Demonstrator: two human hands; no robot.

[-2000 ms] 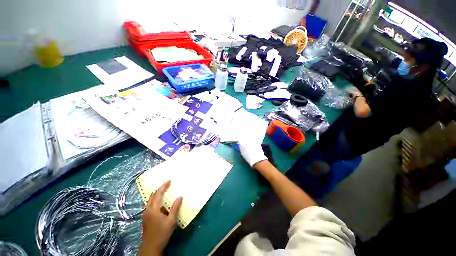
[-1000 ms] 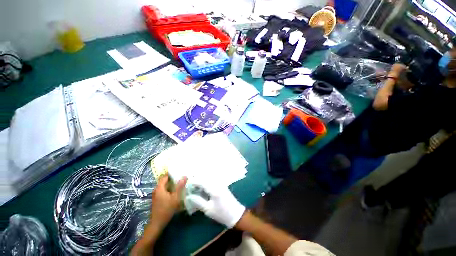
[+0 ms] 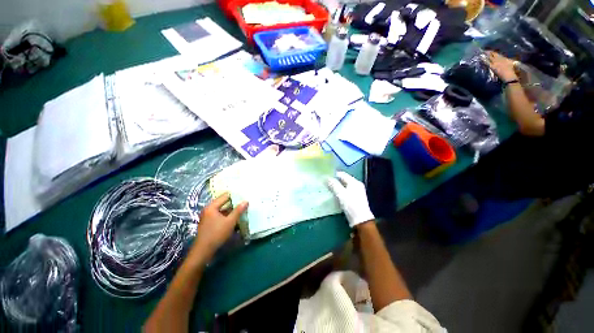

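Note:
A form pad [image 3: 283, 195] with a pale green sheet on top lies at the table's front edge. My bare left hand [image 3: 218, 224] holds its left edge between thumb and fingers. My gloved right hand [image 3: 352, 197] is at the pad's right edge, fingers on or beside the sheet; whether it grips the paper is unclear. A large coil of shiny cord [image 3: 138, 235] lies left of my left hand, partly on clear plastic. A small ring of cord [image 3: 288, 125] lies on the purple-printed sheet [image 3: 225, 104] behind the pad.
An open binder [image 3: 78, 133] is at the left, a bagged coil [image 3: 40, 279] at the front left. A black phone-like rectangle [image 3: 380, 182] and orange-blue roll [image 3: 424, 151] are at the right. Baskets [image 3: 290, 47] and bottles [image 3: 337, 51] stand behind. Another person's arm [image 3: 523, 107] reaches over bagged goods at the far right.
The pad now shows a pale green sheet instead of the earlier cream or white one. My right hand has moved from near my left hand to the pad's right edge. The view has shifted.

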